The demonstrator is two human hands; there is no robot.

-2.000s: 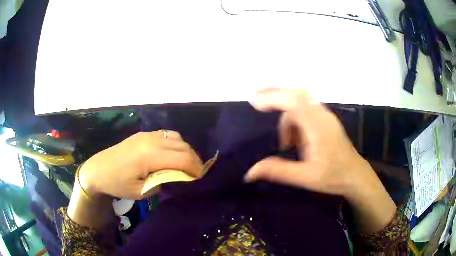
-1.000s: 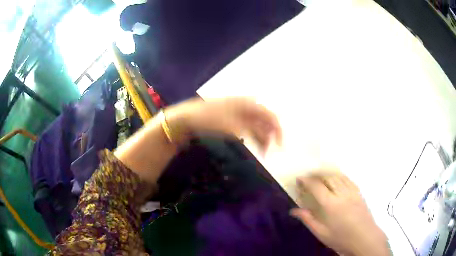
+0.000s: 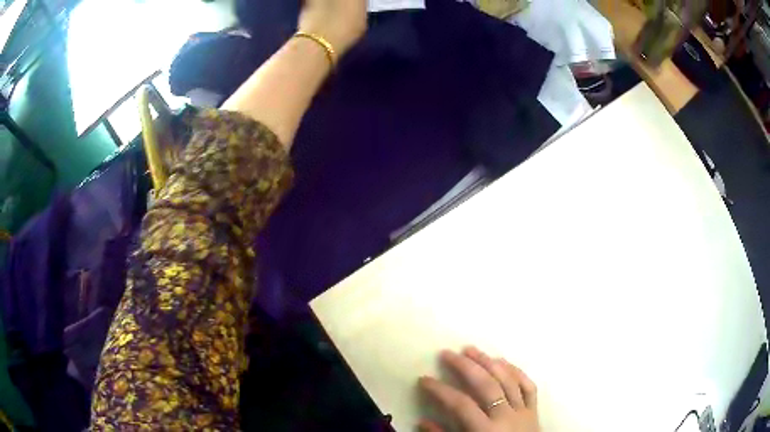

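Large dark purple cloth (image 3: 397, 143) lies beyond the white table's left edge. My left arm reaches over it, and my left hand (image 3: 336, 21) is at the top edge, with its fingers out of the picture; whether it holds cloth cannot be told. My right hand (image 3: 481, 392) rests on the white table top (image 3: 574, 245) near the bottom edge, palm down, fingers slightly apart, holding nothing visible.
A yellow tube (image 3: 150, 139) and piled purple pieces (image 3: 76, 261) are at left. White cloth (image 3: 566, 29) lies at the top beyond the purple cloth. Another person's arm (image 3: 625, 29) shows at upper right. A dark strip runs behind the table's right edge.
The view has swung left. My left hand has moved from the body to far over the purple cloth; the pale piece it held is no longer seen. My right hand has come down on the table.
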